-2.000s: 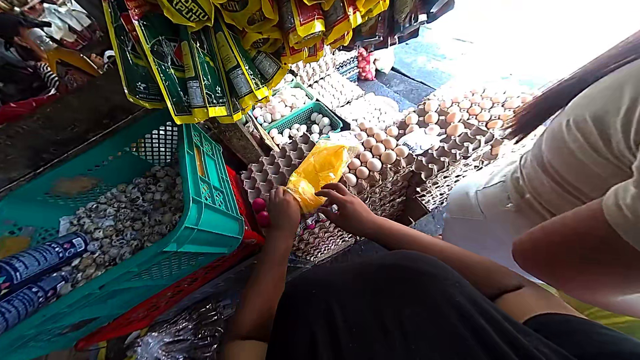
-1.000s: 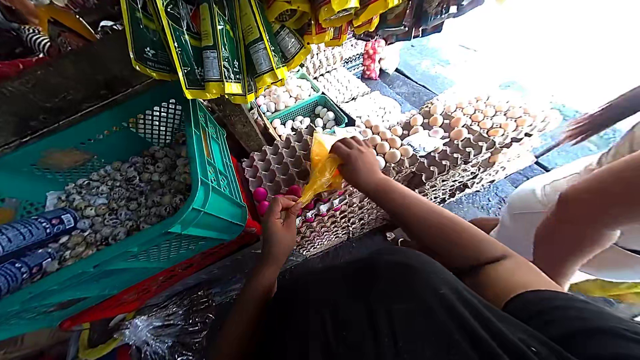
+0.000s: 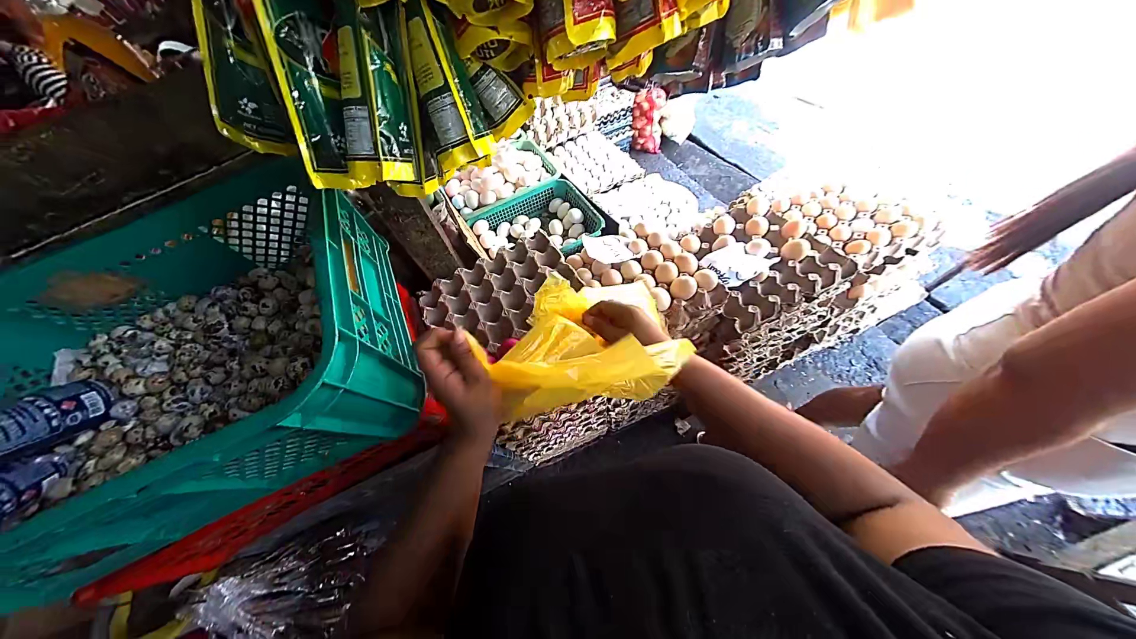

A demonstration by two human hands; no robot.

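Note:
A thin yellow plastic bag (image 3: 568,364) is spread between my two hands, above stacked cardboard egg trays (image 3: 559,430). My left hand (image 3: 457,373) grips the bag's left edge. My right hand (image 3: 626,324) is at the upper right part of the bag, its fingers bent into the plastic. Behind the bag, the empty cups of a cardboard egg tray (image 3: 497,288) show, and a bit of a pink egg (image 3: 504,348) peeks out beside the bag. Brown eggs (image 3: 683,286) lie on trays just beyond my right hand.
At left stands a green plastic crate (image 3: 355,355) with quail eggs (image 3: 213,346) and blue cans (image 3: 53,417). Green-and-yellow pouches (image 3: 382,98) hang overhead. Small green baskets (image 3: 532,209) hold white eggs. A person in light clothes (image 3: 958,373) stands at right, close to the brown egg trays.
The yellow bag, bunched and narrow before, is now spread wide between my hands. The pink eggs that showed beside my left hand are now mostly covered.

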